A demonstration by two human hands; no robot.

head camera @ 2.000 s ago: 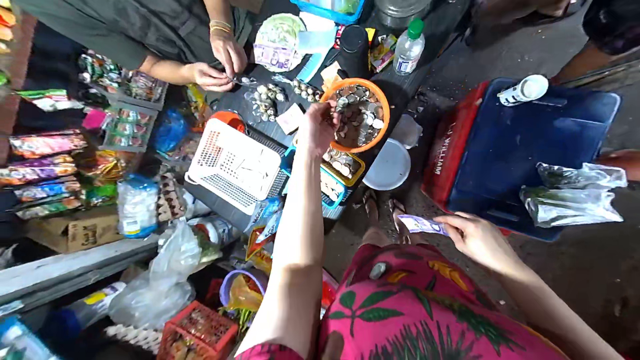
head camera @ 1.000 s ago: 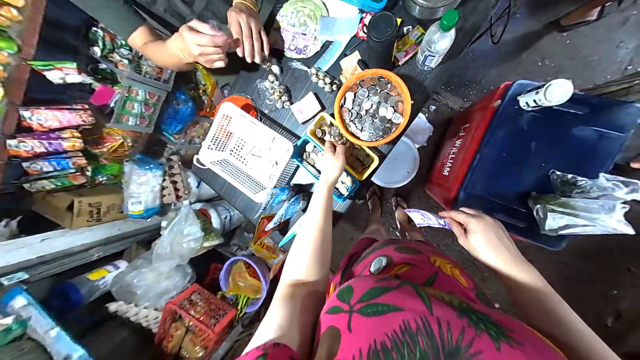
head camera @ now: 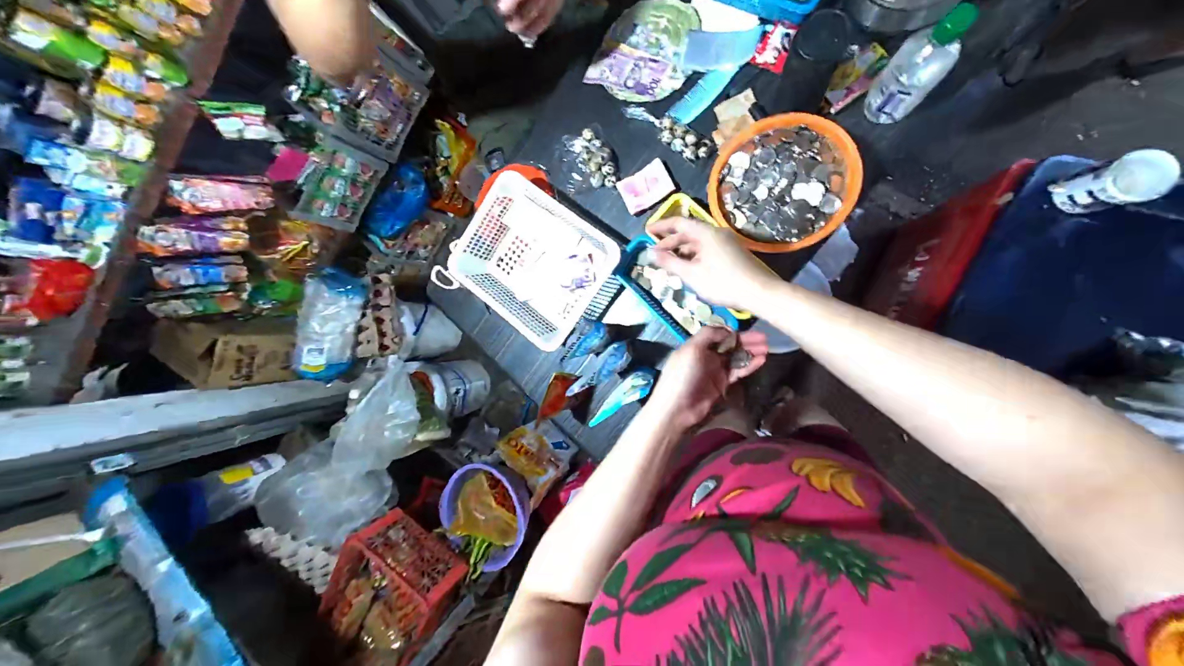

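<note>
My left hand (head camera: 708, 375), palm up with curled fingers, holds a few coins just below a small blue plastic basket (head camera: 659, 301) of coins. Over that basket's upper end is my right hand (head camera: 698, 259), fingers bent; whether a coin is between them cannot be told. A yellow basket (head camera: 680, 205) is partly hidden behind my right hand. Beyond it stands an orange bowl (head camera: 856, 185) full of coins. To the left lies a white perforated basket (head camera: 536, 264) with a purple banknote (head camera: 578, 270) in it. A pinkish banknote (head camera: 646, 186) rests on the dark table.
Bagged quail eggs (head camera: 592, 159), a clear bottle with green cap (head camera: 920, 69) and a plate with banknotes (head camera: 643, 55) are on the table. Another person's hand (head camera: 525, 17) shows at the top. Hanging sachets are left; a dark blue lid (head camera: 1036, 268) is right.
My right hand has let go of the purple banknote and moved left to the blue basket. My left hand has drawn back toward me with coins. The other person's hands have moved up.
</note>
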